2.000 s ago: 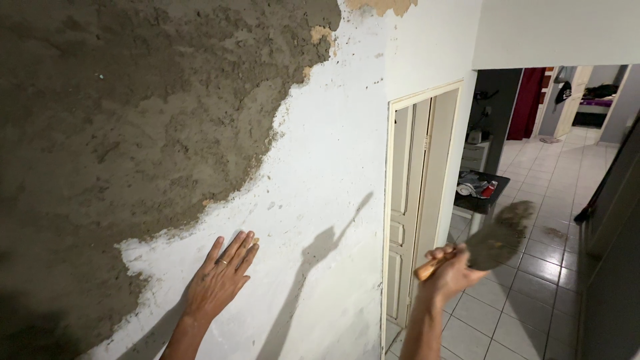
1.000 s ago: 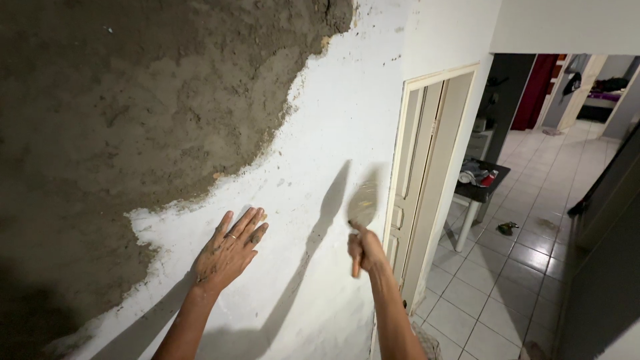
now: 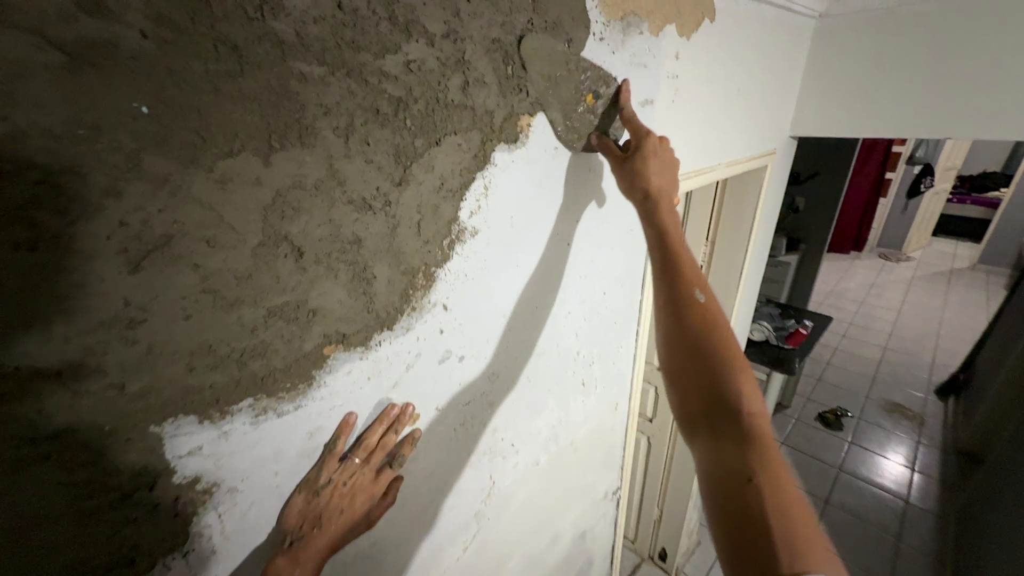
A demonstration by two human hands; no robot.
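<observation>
Rough grey mortar (image 3: pixel 304 208) covers the upper left of the wall and borders white painted wall (image 3: pixel 536 320) along a ragged edge. My right hand (image 3: pixel 644 160) grips a mortar-smeared trowel (image 3: pixel 568 92), whose blade lies against the wall at the mortar's upper right edge. Its handle is mostly hidden in my fist, and one finger stretches up along the blade's near end. My left hand (image 3: pixel 348 480), spotted with mortar and wearing a ring, rests on the white wall below the mortar, fingers spread and holding nothing.
Right of the white wall stands a door frame (image 3: pixel 632 448) with a panelled door. Beyond it, a dark-topped table (image 3: pixel 788 340) holds assorted items. A small dark object (image 3: pixel 834 418) lies on the tiled floor (image 3: pixel 872 472). A beige patch (image 3: pixel 664 12) shows high on the wall.
My right hand has raised the trowel from low beside the door frame to the mortar's upper right edge. My left hand stays on the wall. The view has shifted somewhat.
</observation>
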